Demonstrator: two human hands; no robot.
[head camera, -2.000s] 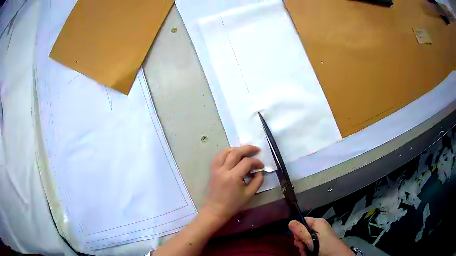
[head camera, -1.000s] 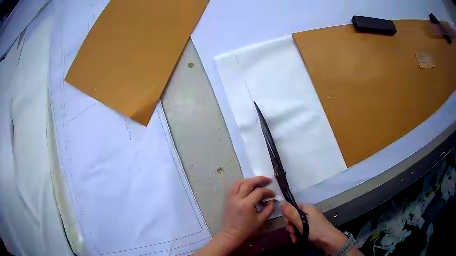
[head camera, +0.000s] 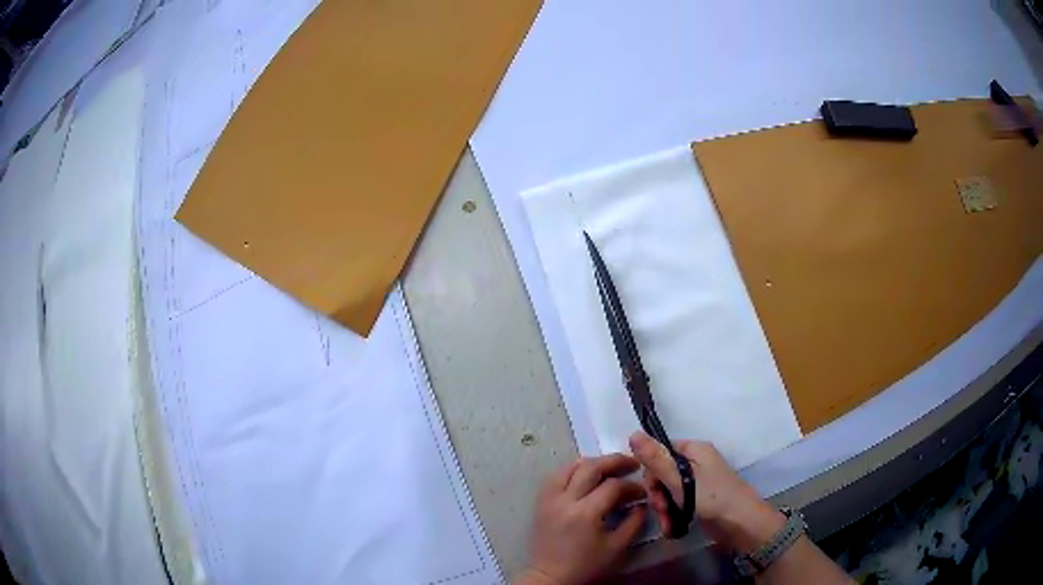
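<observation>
White garment fabric (head camera: 686, 331) lies folded on the bluish-white sheet, with a faint drawn line near its left side. My right hand (head camera: 703, 491) is shut on the handles of the black tailor's shears (head camera: 621, 334). The long blades lie along the fabric and point away from me, with the tip near its far left corner. My left hand (head camera: 589, 520) is at the near left corner of the fabric, beside the shears' handles, with bent fingers. It seems to hold the fabric edge, but the fingertips are partly hidden.
A brown card pattern piece (head camera: 869, 263) lies right of the fabric, with a black weight (head camera: 869, 119) and a small paper label (head camera: 976, 193) on it. Another brown card (head camera: 366, 149) is at upper left over marked white sheeting (head camera: 332, 457). Scraps lie beyond the table edge (head camera: 926, 434).
The shears and right hand have moved forward along the fabric, so the tip is closer to its far edge. My left hand stays beside the handles. The view has shifted, showing more of the table's far side.
</observation>
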